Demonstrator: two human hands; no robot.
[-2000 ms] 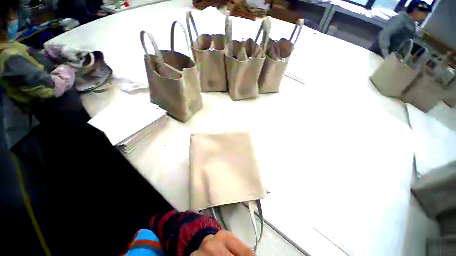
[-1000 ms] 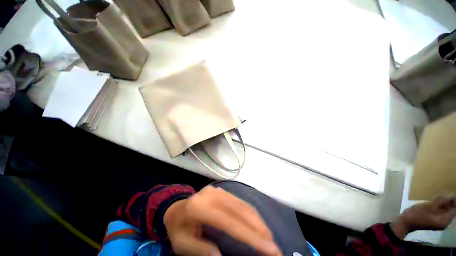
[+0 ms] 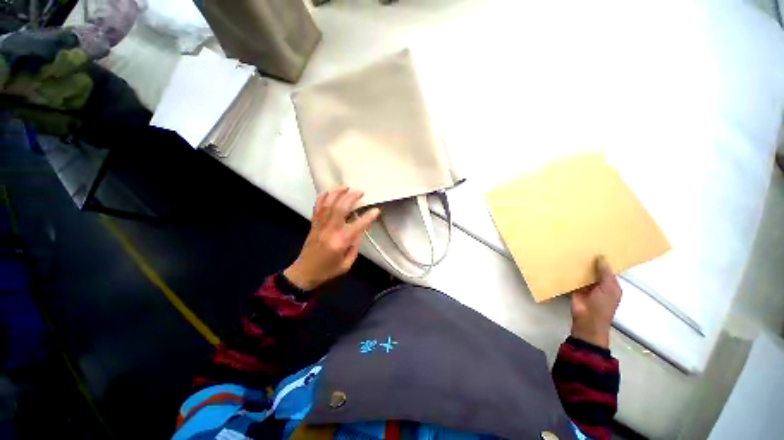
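Observation:
A beige tote bag (image 3: 370, 133) lies flat on the table, its mouth and two loop handles (image 3: 421, 241) toward me. My left hand (image 3: 331, 236) is at the near left corner of the bag's mouth, fingers bent over the edge; whether it grips the fabric is hard to tell. My right hand (image 3: 597, 296) holds a flat tan rectangular sheet (image 3: 572, 223) by its near edge, thumb on top, above the white sheets to the right of the bag.
A small white sheet stack (image 3: 202, 99) lies left of the bag. A standing taupe bag (image 3: 266, 34) is behind it. Large white sheets (image 3: 653, 103) cover the table's right. Another person's sleeve (image 3: 43, 82) shows at upper left.
My left hand has moved from in front of my apron to the bag's mouth. My right hand has brought the tan sheet from the far right toward the middle. The view has shifted.

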